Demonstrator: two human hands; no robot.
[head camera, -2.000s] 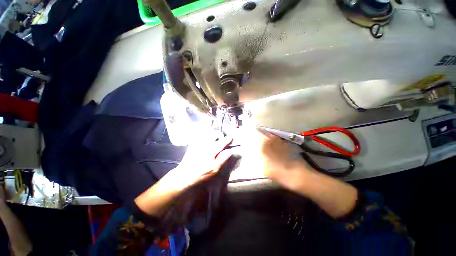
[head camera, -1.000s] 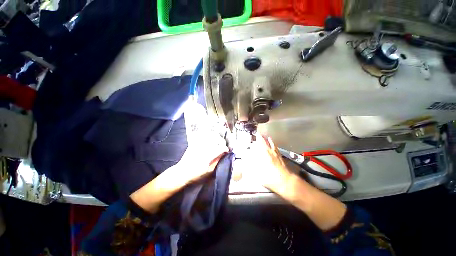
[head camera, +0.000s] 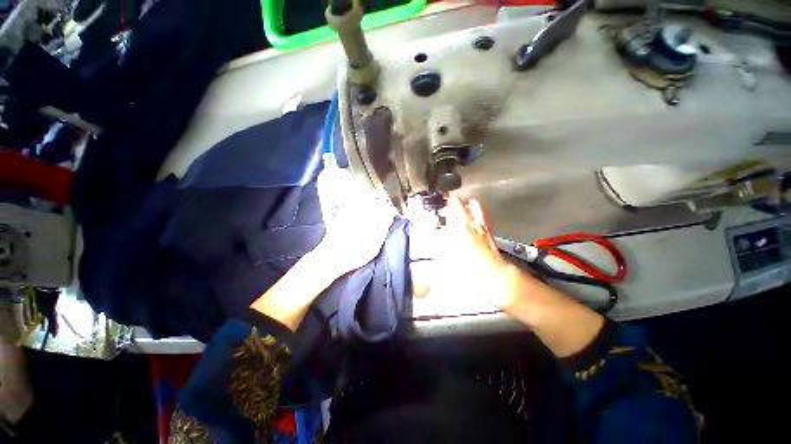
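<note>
Dark navy cloth (head camera: 251, 217) is spread on the bed left of the needle. A narrow strip of the same cloth (head camera: 395, 290) loops from the needle area over the front edge. The presser foot area (head camera: 429, 204) is partly lost in white glare. My left hand (head camera: 360, 221) lies at the strip's upper end, left of the needle; glare hides its fingers. My right hand (head camera: 473, 251) rests just right of the needle, its fingers pointing toward the machine and partly washed out. I cannot tell what either hand grips.
Scissors with a red and a black loop (head camera: 583, 257) lie right of my right hand, their blades partly hidden. The sewing machine (head camera: 555, 121) arches above. A green basket rim (head camera: 299, 40) is behind. A control panel (head camera: 761, 245) sits at right. Another person's arm (head camera: 12, 377) shows at lower left.
Since two seconds ago, the strip has come to hang as an open loop beside my left hand. My right hand's fingers have moved up beside the needle area. The camera view has also shifted.
</note>
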